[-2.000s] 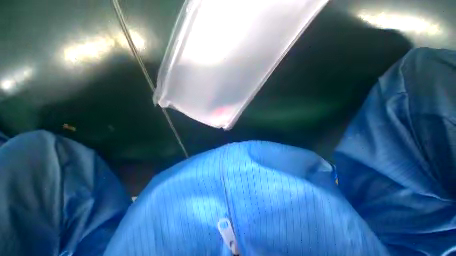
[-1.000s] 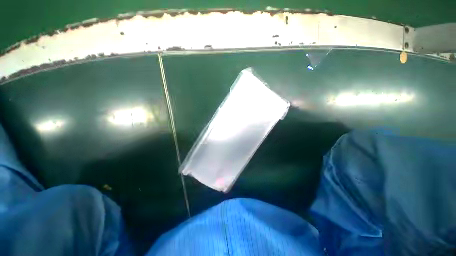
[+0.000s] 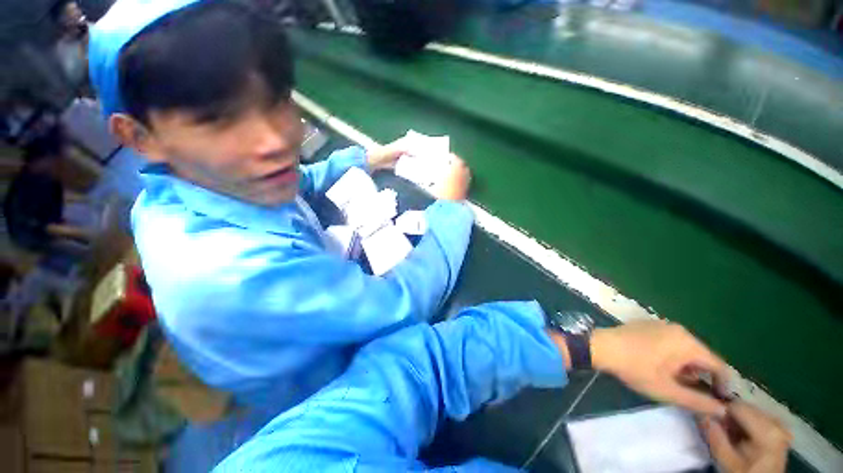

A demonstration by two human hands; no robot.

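Note:
The bagged white item (image 3: 638,442) lies flat on the dark green workbench top (image 3: 490,268) at the lower right, cut off by the bottom edge. My left hand (image 3: 661,362), with a wristwatch (image 3: 578,340) on the wrist, reaches over the bench just beyond the pack. My right hand (image 3: 751,439) is at the lower right, partly cut off, at the pack's right end. The fingertips of both hands meet or nearly meet. They are blurred, and whether they hold anything small cannot be told.
A neighbour in a blue smock (image 3: 268,268) sits at the left, holding white cards (image 3: 423,157) above a loose pile of white pieces (image 3: 370,217). The pale rail (image 3: 545,259) borders the green conveyor belt (image 3: 638,222). Cardboard boxes (image 3: 55,397) stand at lower left.
The view has swung left from the bench, bringing the neighbour and conveyor into sight. Both my hands now show near the pack; earlier neither was in view.

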